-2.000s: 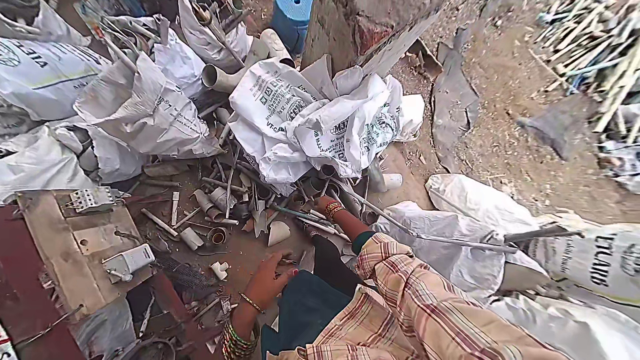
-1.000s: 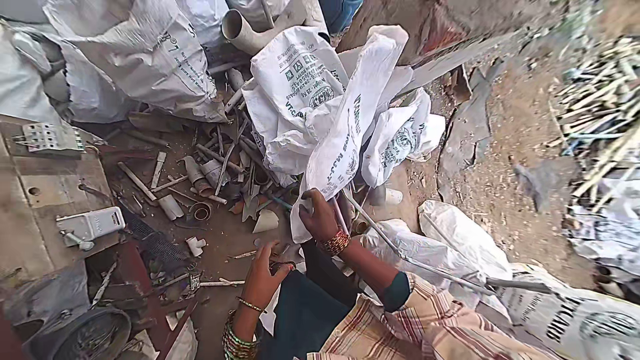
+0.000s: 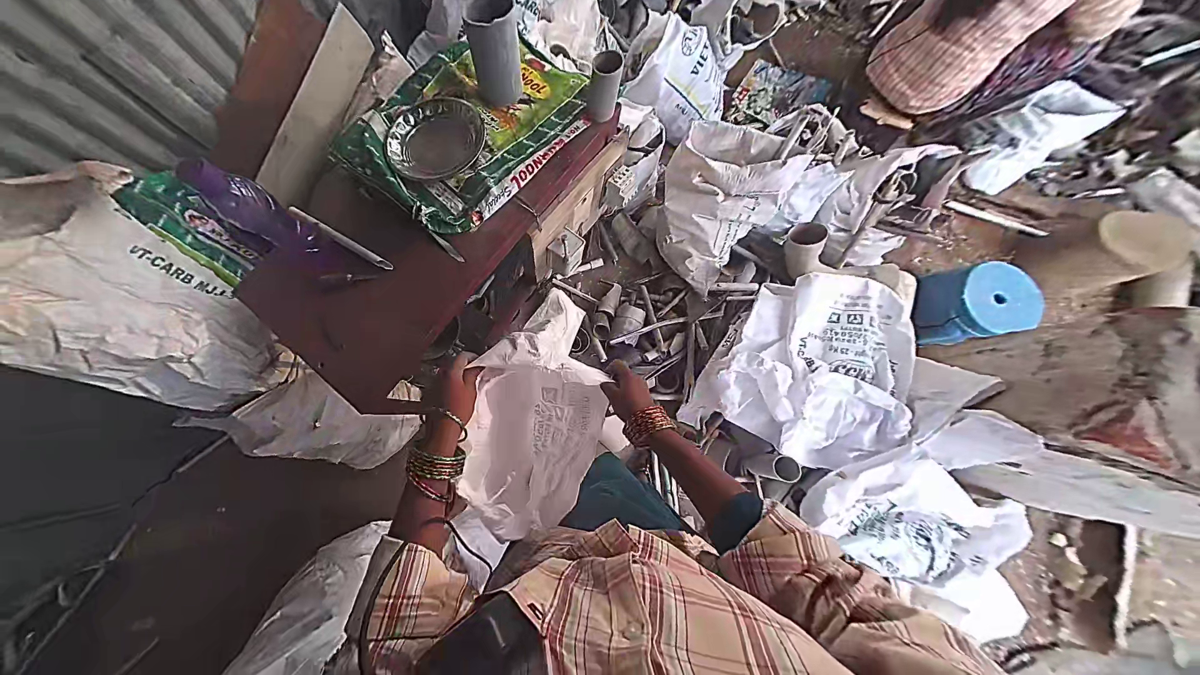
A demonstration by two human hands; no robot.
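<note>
A white woven plastic sack (image 3: 534, 436) hangs spread between both hands, close in front of the body. My left hand (image 3: 457, 389) grips its left upper edge, beside the corner of a dark red board. Its right upper edge is pinched in my right hand (image 3: 626, 389), near a heap of cut grey pipe pieces (image 3: 647, 323). Other crumpled white sacks (image 3: 816, 366) lie just right of my right hand. The sack's lower end rests against the lap.
A dark red table (image 3: 394, 300) holds a glass ashtray-like dish (image 3: 436, 139), a printed green bag (image 3: 525, 141) and an upright grey pipe (image 3: 494, 56). A blue cylinder (image 3: 980, 302) lies at the right. Filled sacks (image 3: 717, 187) stand beyond the heap, and corrugated sheet (image 3: 112, 66) is at upper left.
The right hand held up a white sack while the left hand was empty; now both hands hold a sack spread between them. The view has swung to the left.
</note>
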